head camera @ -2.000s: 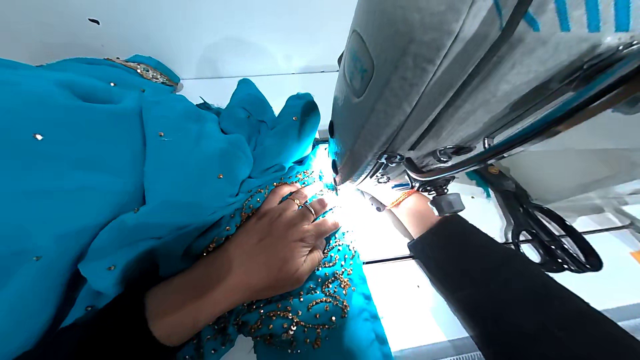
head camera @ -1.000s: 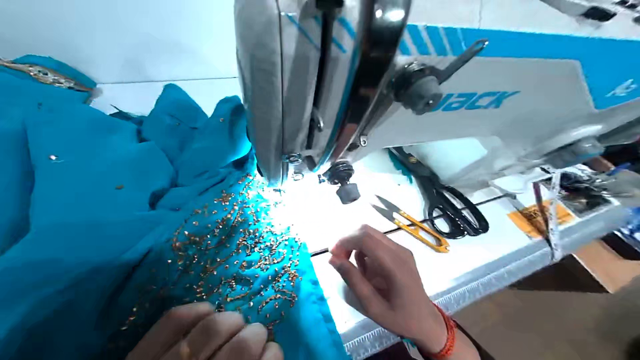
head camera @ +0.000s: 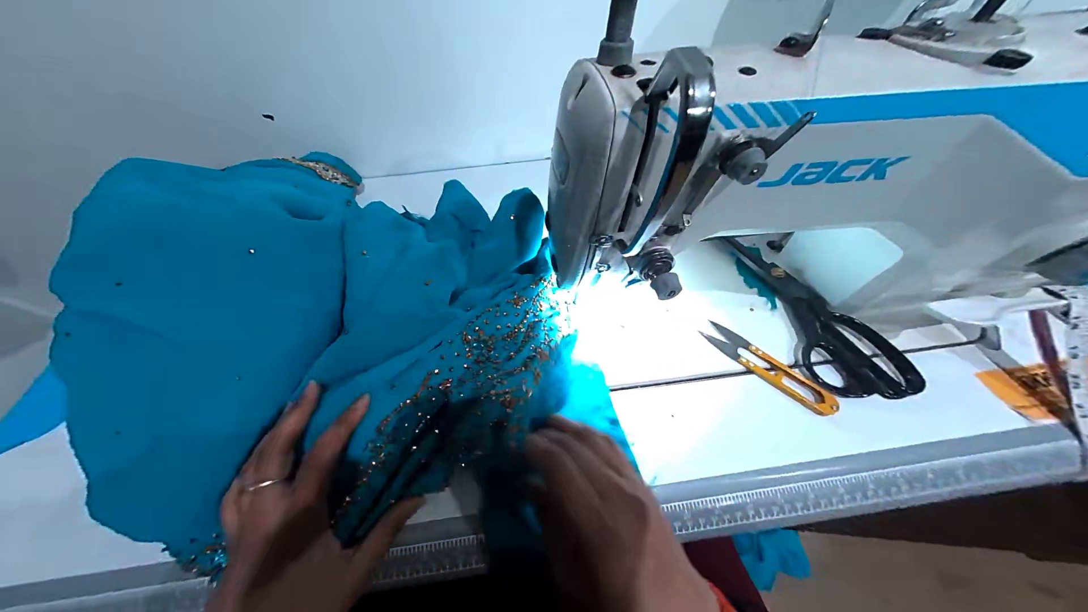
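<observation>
Teal beaded fabric (head camera: 408, 289) spreads over the left of the table and runs under the needle area of a Jack sewing machine (head camera: 629, 170), where a bright lamp washes out the presser foot. My left hand (head camera: 297, 501) wears a ring and lies on the fabric near the front edge, fingers spread, with a fold of beadwork between thumb and fingers. My right hand (head camera: 595, 510), slightly blurred, has its curled fingers on the fabric's front right edge; its fingertips are partly hidden.
Orange thread snips (head camera: 778, 374) and black-handled scissors (head camera: 837, 336) lie right of the needle area. A measuring scale (head camera: 867, 493) runs along the table's front edge. An orange packet (head camera: 1024, 391) lies at the right. A teal cloth scrap (head camera: 773, 552) shows below the table edge.
The right hand, behind the machine head at first and then apart from the fabric near the snips, is now on the fabric. The left hand's fingers have spread. The view has shifted widely.
</observation>
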